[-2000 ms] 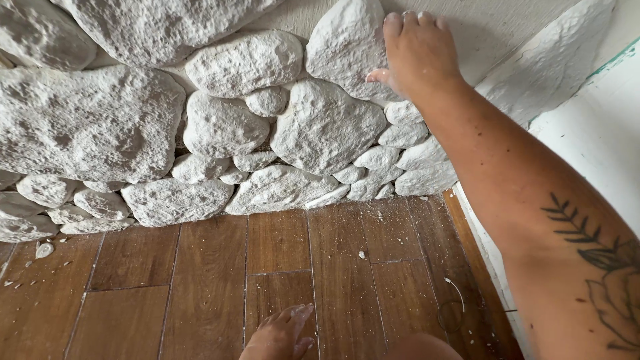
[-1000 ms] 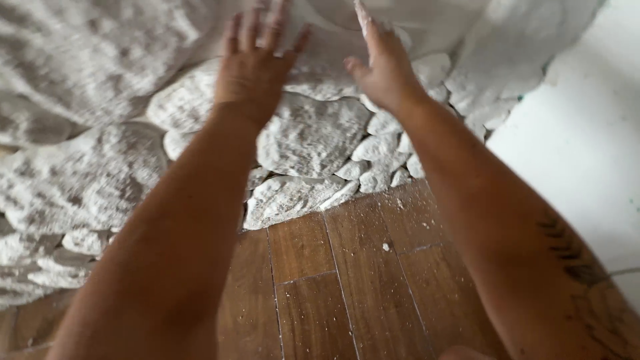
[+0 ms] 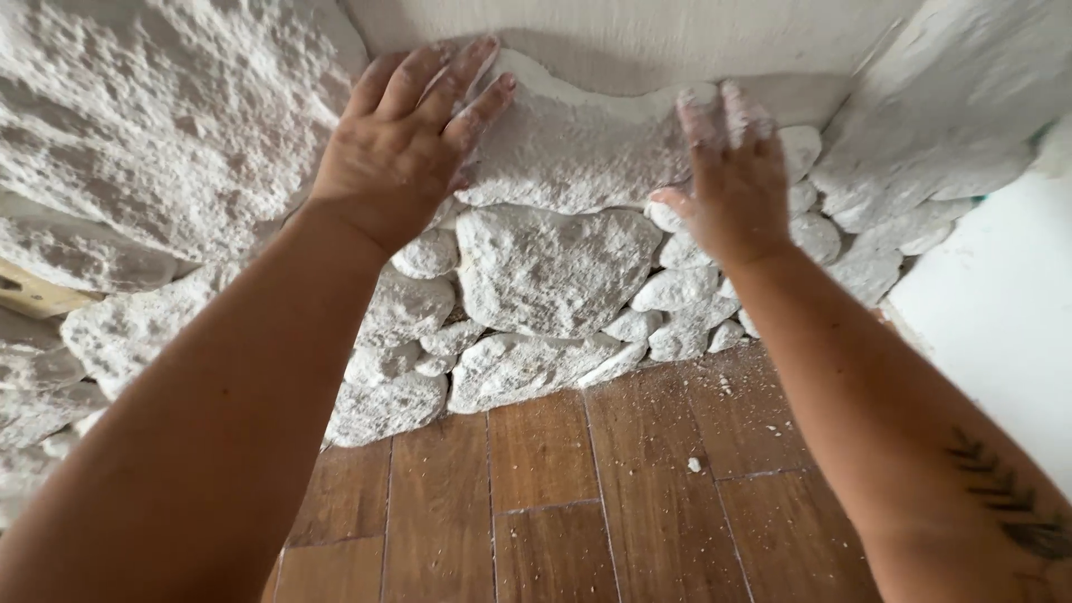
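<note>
A wide white textured faux stone (image 3: 586, 151), with a curved upper edge, lies against the wall between my two hands. My left hand (image 3: 419, 126) rests over its left end, fingers spread. At its right end, my right hand (image 3: 733, 167) lies with dusty white fingertips on the upper edge and the thumb lower on the front. Below it sits a rounded white stone (image 3: 557, 268), and under that a flatter white stone (image 3: 523, 364) meets the floor. Smaller stones (image 3: 674, 289) fill the spaces to the right.
Brown wood-look flooring (image 3: 544, 461) carries white crumbs and dust. A large rough white stone (image 3: 167, 117) stands at the left, and a smoother pale stone (image 3: 946, 92) at the upper right. Bare pale wall (image 3: 653, 42) shows above. A white surface (image 3: 997, 293) is at the right edge.
Two seconds ago my right hand touched an upright stone and my left hand was low over the floor. Now both hands are up at the wide stone. The view has shifted closer.
</note>
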